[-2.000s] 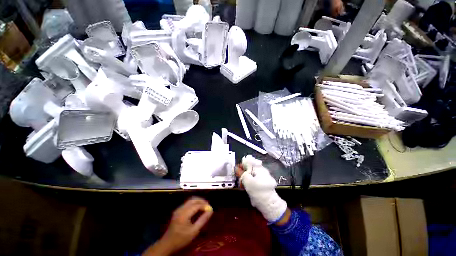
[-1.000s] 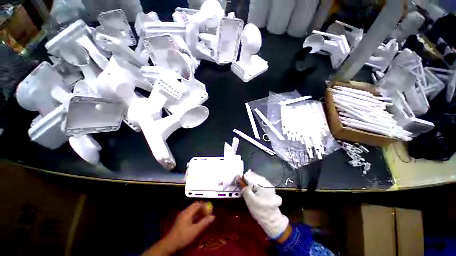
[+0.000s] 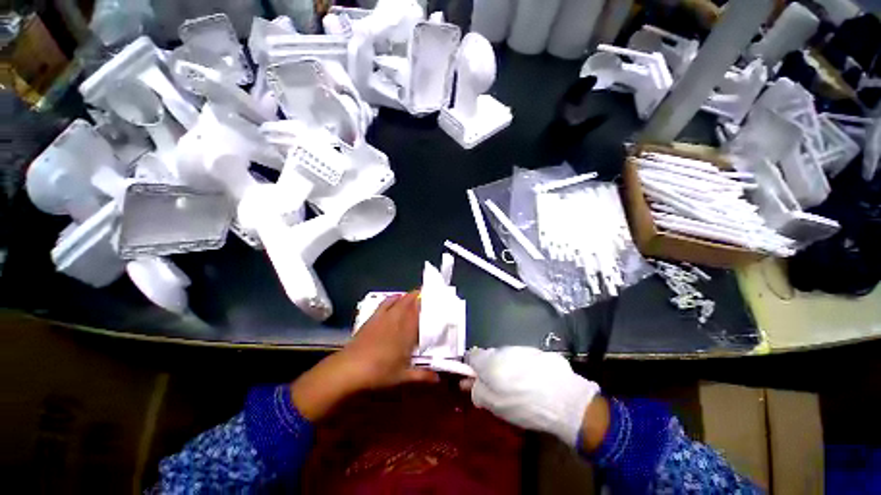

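Observation:
A white stand body (image 3: 443,324) with an upright fin is at the bench's front edge. My left hand (image 3: 391,338), bare, grips it from the left, covering much of its base. My right hand (image 3: 531,387), in a white knitted glove, has its fingertips closed at the lower right end of the stand body, beside a pale rounded edge. Whether a small part is also between those fingertips is hidden.
White housings (image 3: 280,213) are heaped left. White rods lie on a clear polybag (image 3: 526,280) and fill a carton tray (image 3: 676,242). Loose rods (image 3: 483,265) lie behind the stand body; small connector pieces (image 3: 688,290) lie beside the tray. A slanted post (image 3: 710,68) stands behind.
My left hand has moved from below the bench edge up onto the stand body and taken hold of it. The stand body is turned. My right hand has swung flatter, at its lower right end.

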